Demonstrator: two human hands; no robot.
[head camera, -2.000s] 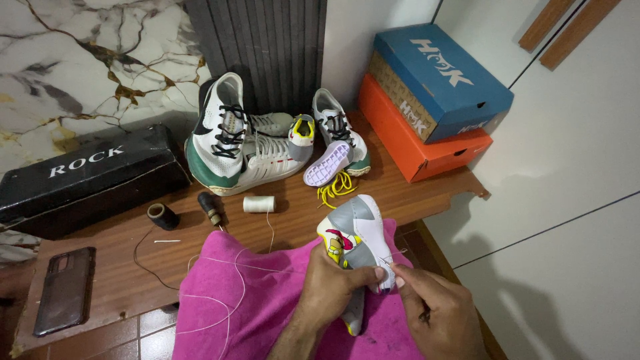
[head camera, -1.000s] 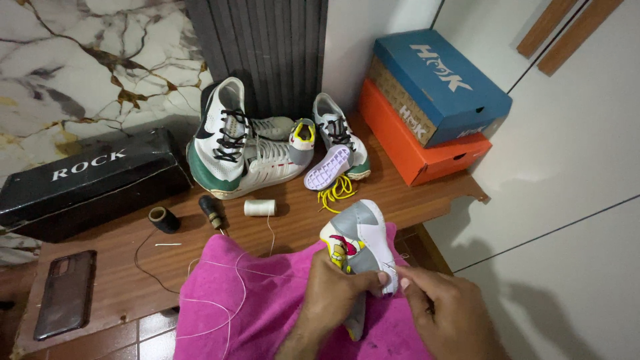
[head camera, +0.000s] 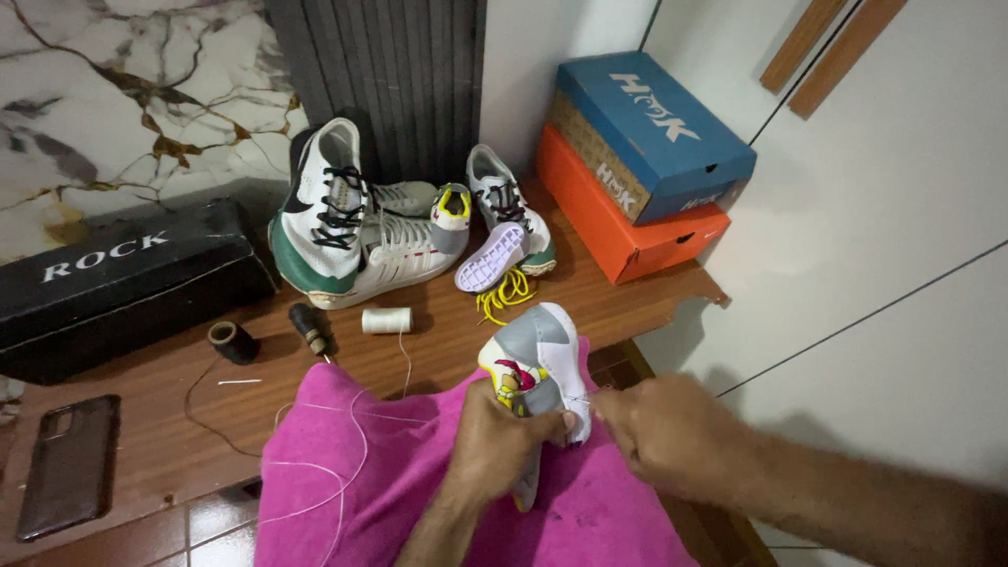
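Note:
My left hand (head camera: 504, 433) grips a small grey, white and yellow shoe (head camera: 531, 342) over my lap, its thumb on the edge of the white sole. Beside that sole, my right hand (head camera: 661, 429) has its fingers closed at a fine thread or needle, too small to tell which. White thread (head camera: 366, 441) lies in loops over the pink cloth (head camera: 315, 488) on my lap. A white thread spool (head camera: 387, 320) lies on its side on the wooden bench, near a black-handled awl (head camera: 309, 327) and a dark thread spool (head camera: 233, 342).
Several sneakers (head camera: 339, 213), a small shoe sole (head camera: 492, 256) and yellow laces (head camera: 504, 295) lie at the back of the wooden bench (head camera: 157, 425). A blue shoebox (head camera: 654, 134) tops an orange one (head camera: 630, 236). At left are a black box (head camera: 134, 276) and a dark phone or case (head camera: 69, 465).
My right hand has moved to the right, away from the sole's edge, and more of its forearm shows. My left hand keeps hold of the small shoe.

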